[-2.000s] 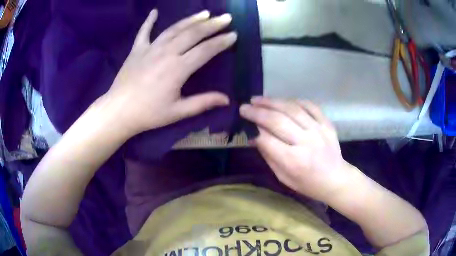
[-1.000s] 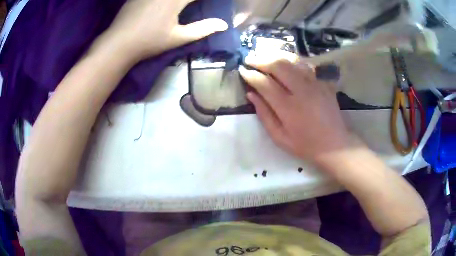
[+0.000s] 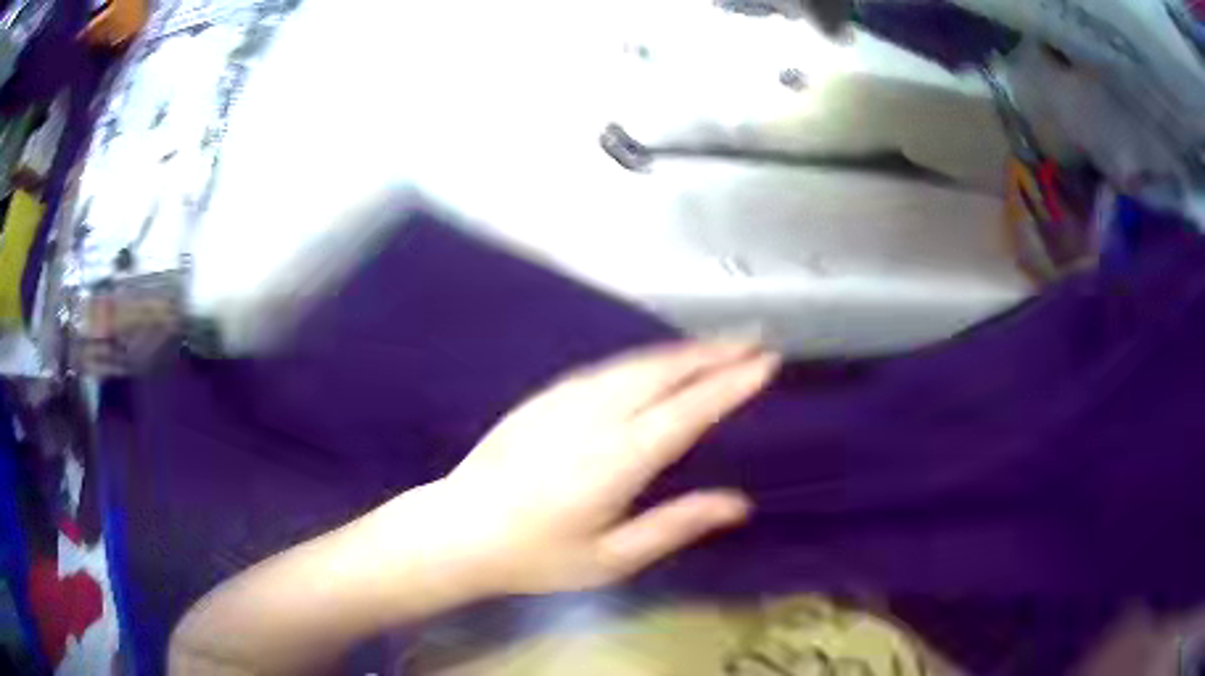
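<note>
A large deep purple cloth panel [image 3: 925, 462] lies over the table's near edge and the lap, spread from left to right, with one corner reaching onto the bed. My left hand [image 3: 608, 456] lies on the cloth near the middle, palm down, fingers stretched to the right and blurred. It does not visibly grip the cloth. My right hand is not clearly seen; only a blurred patch of skin shows at the lower right edge. The pale machine bed [image 3: 846, 238] lies beyond the cloth.
Scissors with orange and red handles [image 3: 1037, 218] lie at the right of the bed. A dark purple piece [image 3: 938, 29] is at the top right. An orange object [image 3: 116, 20] is at the top left. A blue tray edge [image 3: 1130, 225] shows at right.
The purple cloth has moved from the needle area to the near edge and lap. My left hand has come down towards me. My right hand has left the needle area.
</note>
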